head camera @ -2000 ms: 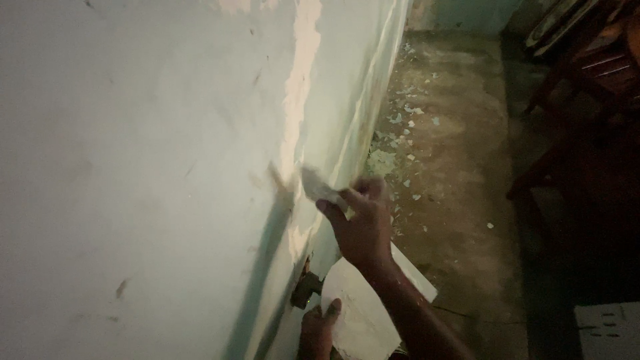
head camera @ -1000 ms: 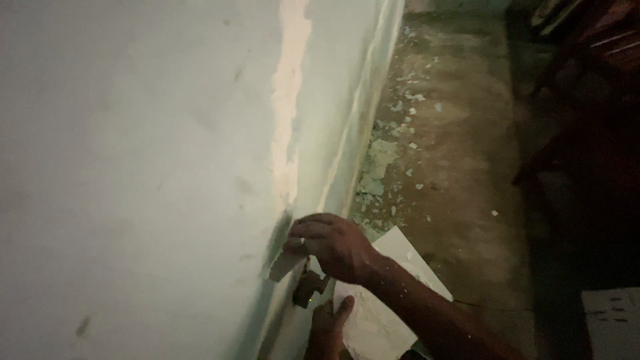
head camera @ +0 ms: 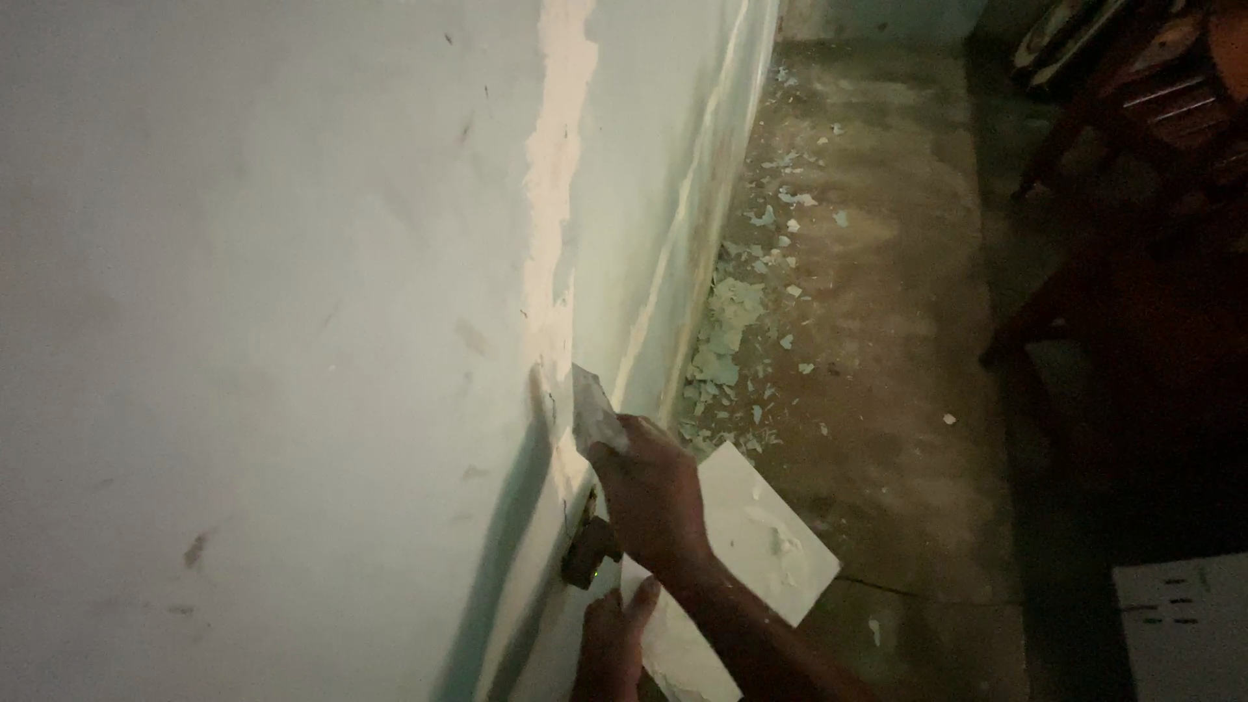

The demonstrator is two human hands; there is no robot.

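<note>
My right hand (head camera: 651,487) grips a putty knife (head camera: 595,405), whose blade lies against the painted wall (head camera: 292,292) at the side of a pale strip of filler (head camera: 556,175). Below, my left hand (head camera: 616,634) holds a flat white board (head camera: 770,531) by its edge, thumb on top. White paste is smeared over the board, and my right forearm crosses above it. A dark box-like fitting (head camera: 589,554) sits at the wall close to both hands. Near the blade, a thin crack shows in the wall. The knife's handle is mostly hidden in my right hand.
Flaked paint chips (head camera: 726,322) lie along the wall's foot on the brown floor (head camera: 877,292). Dark wooden furniture (head camera: 1121,244) stands at the right. A white panel with slots (head camera: 1185,614) is at the lower right, and a thin cable crosses the floor.
Since one second ago, my right hand has turned, and the knife blade has moved up along the strip from beside the dark fitting. My left hand still holds the board.
</note>
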